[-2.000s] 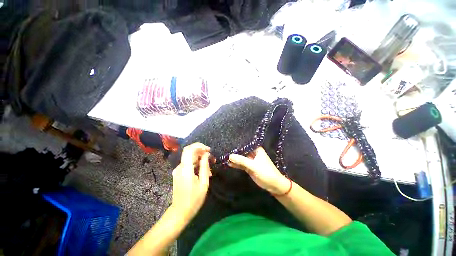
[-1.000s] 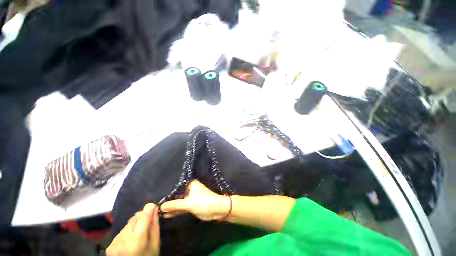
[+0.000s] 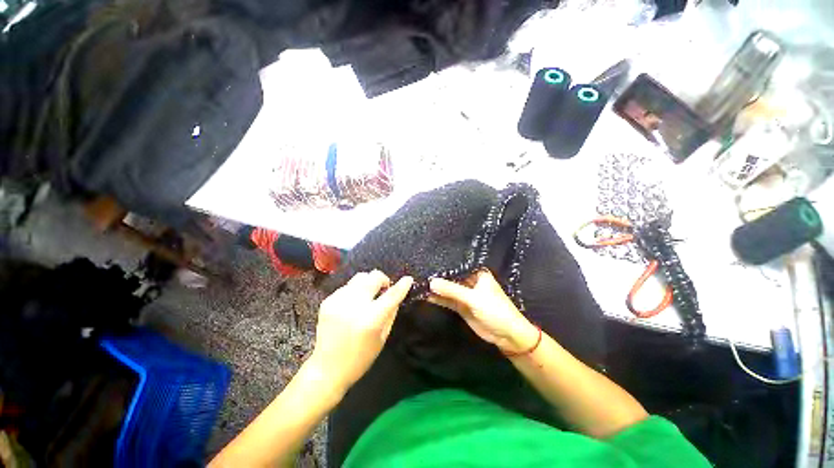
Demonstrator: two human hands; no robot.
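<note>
A black textured garment piece (image 3: pixel 425 219) lies over my lap and the edge of the white table. A dark trim with white flecks (image 3: pixel 485 239) runs along its edge and loops at the top. My left hand (image 3: pixel 361 315) pinches the trimmed edge between thumb and fingers. My right hand (image 3: pixel 475 306), with a red band at the wrist, grips the same edge just to the right. The fingertips are close together. No needle or thread can be made out.
Scissors with orange handles (image 3: pixel 650 291) lie at right, partly under a dark speckled trim bunch (image 3: pixel 681 288). Black thread cones (image 3: pixel 573 122), a phone (image 3: pixel 662 116) and a clear bottle (image 3: pixel 745 78) stand behind. A striped bundle (image 3: pixel 366 174) is at left, a blue basket (image 3: pixel 174 402) below.
The view swung right a second ago and has swung back. Both hands remain on the trimmed edge; my left hand's fingers are now closer to my right hand's than two seconds ago.
</note>
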